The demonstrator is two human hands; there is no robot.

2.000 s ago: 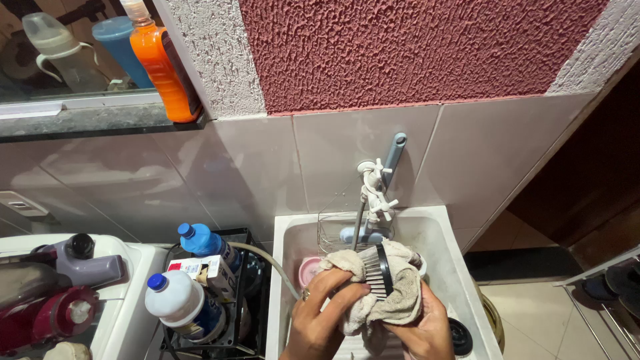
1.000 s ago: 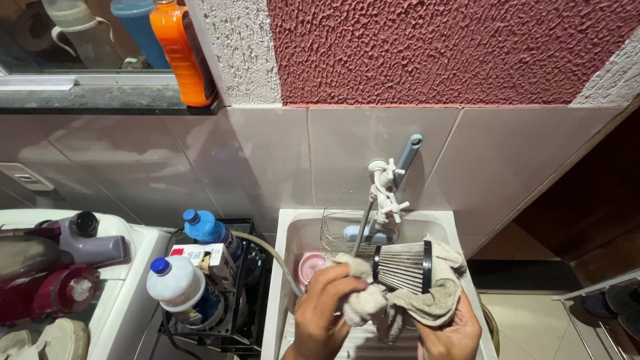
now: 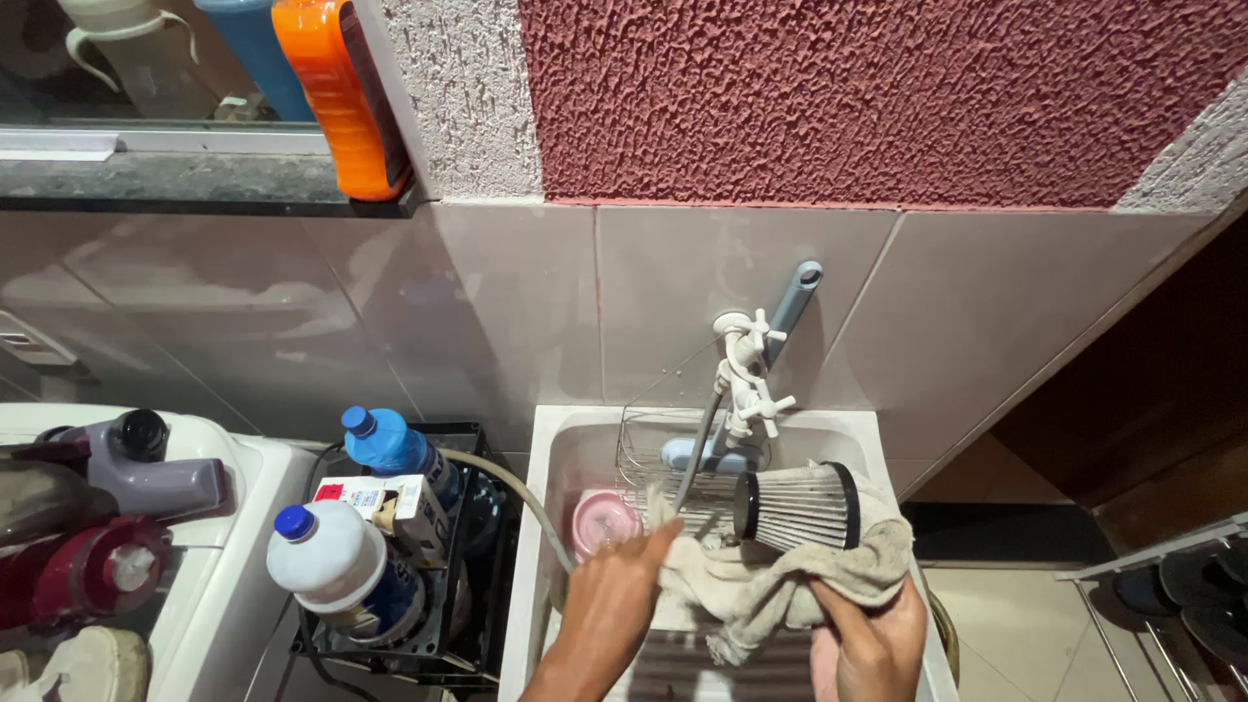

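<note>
Over the laundry sink, a pleated vacuum filter with black end rings lies tilted on its side on a damp beige cloth. My right hand grips the cloth from below and supports the filter through it. My left hand pinches the cloth's left end, its fingertips partly hidden by the fabric. Behind them is a white double-handled tap with a grey hose hanging into the sink. A pink round container sits in the sink just beyond my left hand.
The white sink has a wire basket and a blue-grey brush at its back. To the left, a black rack holds a white bottle, a blue bottle and a carton. Vacuum parts lie farther left.
The filter, earlier partly wrapped in the cloth, now shows more of its pleats. My left hand has moved away from the filter, and the cloth is spread out between both hands.
</note>
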